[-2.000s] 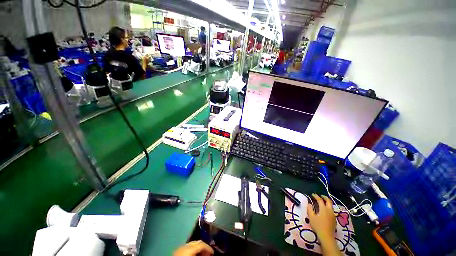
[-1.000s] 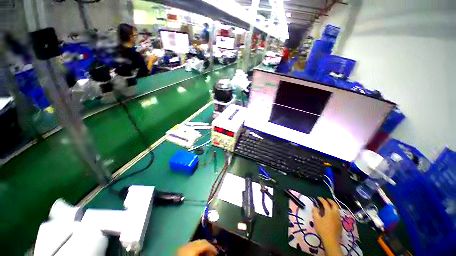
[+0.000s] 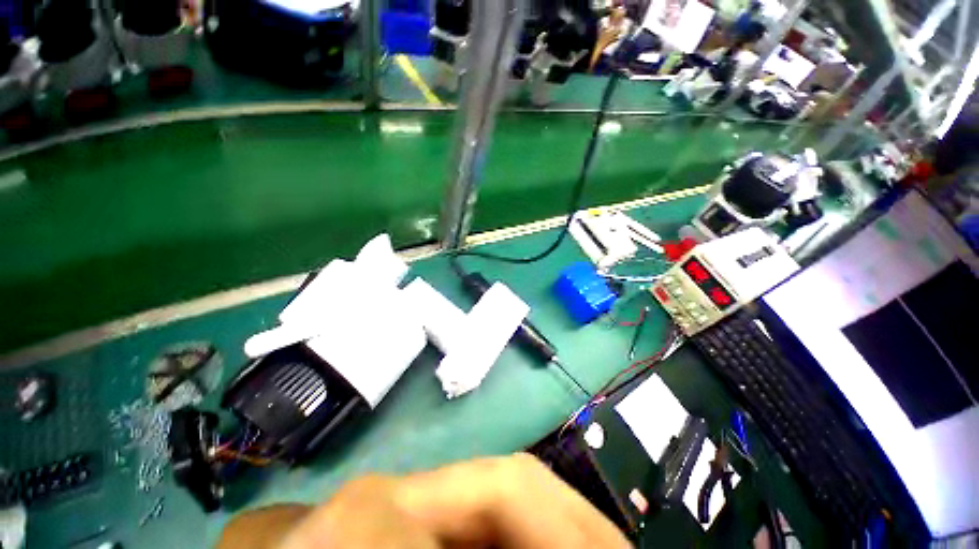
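Observation:
A white-and-black security camera (image 3: 370, 338) lies on its side on the green bench, its black ribbed head toward the front. A white blocky bracket (image 3: 483, 338) extends from it to the right. A black front piece (image 3: 196, 456) stands left of the head, joined by thin coloured wires (image 3: 245, 448). One large, blurred bare hand fills the bottom centre, close to my eyes and cut off by the edge. I cannot tell whether it is my left or right, or whether it holds anything. No other hand shows.
Loose screws (image 3: 145, 429) and a round divided dish (image 3: 183, 370) lie left. An electric screwdriver (image 3: 531, 341) lies behind the bracket. A blue block (image 3: 585, 292), power supply (image 3: 709, 284), keyboard (image 3: 778, 402) and monitor (image 3: 912, 343) stand right. The green conveyor (image 3: 268, 188) runs behind.
The view has swung left and tilted, bringing the camera head, wires and screws into view. The mouse and the hand on it have left the picture. A hand now looms large at the bottom.

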